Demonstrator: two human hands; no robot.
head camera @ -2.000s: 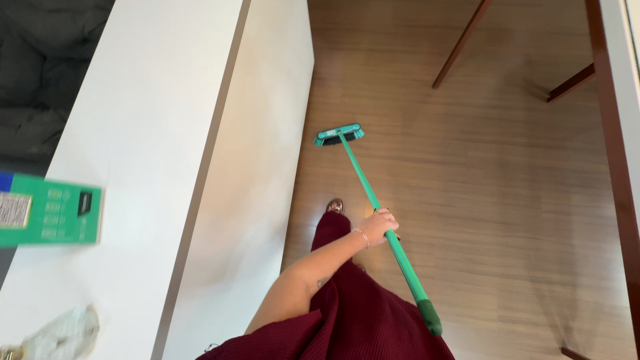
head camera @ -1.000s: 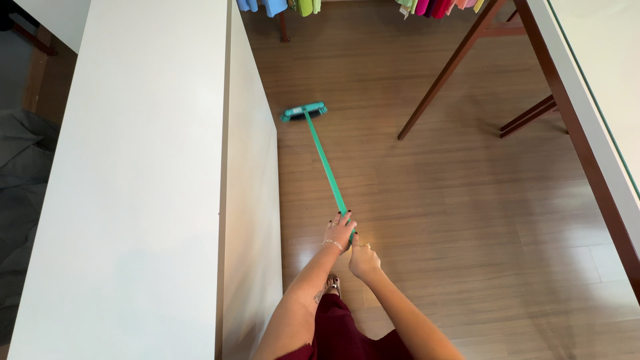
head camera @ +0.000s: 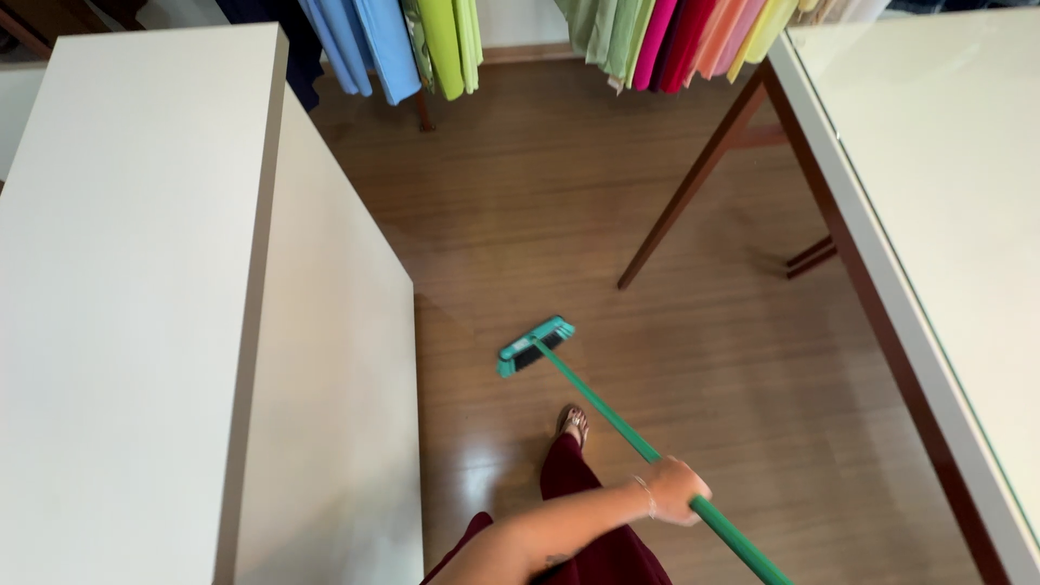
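My left hand [head camera: 679,491], with a thin bracelet at the wrist, is closed around the green handle of a push broom [head camera: 597,402]. The handle slants from the lower right up to the teal broom head [head camera: 536,344], whose dark bristles rest on or just above the wooden floor [head camera: 504,244]. My sandalled foot [head camera: 574,422] is just below the broom head. The upper end of the handle runs out of the frame at the bottom. My right hand is out of view.
A white counter [head camera: 138,284] stands along the left. On the right is a glass-topped white table [head camera: 934,162] with brown wooden legs [head camera: 691,183]. Blue garments [head camera: 378,45], green garments [head camera: 443,41] and pink and red garments [head camera: 674,41] hang at the far end.
Both hands were on the handle one second ago; now only my left hand shows on it. The broom head has come nearer to my foot and turned. The view has moved forward along the counter.
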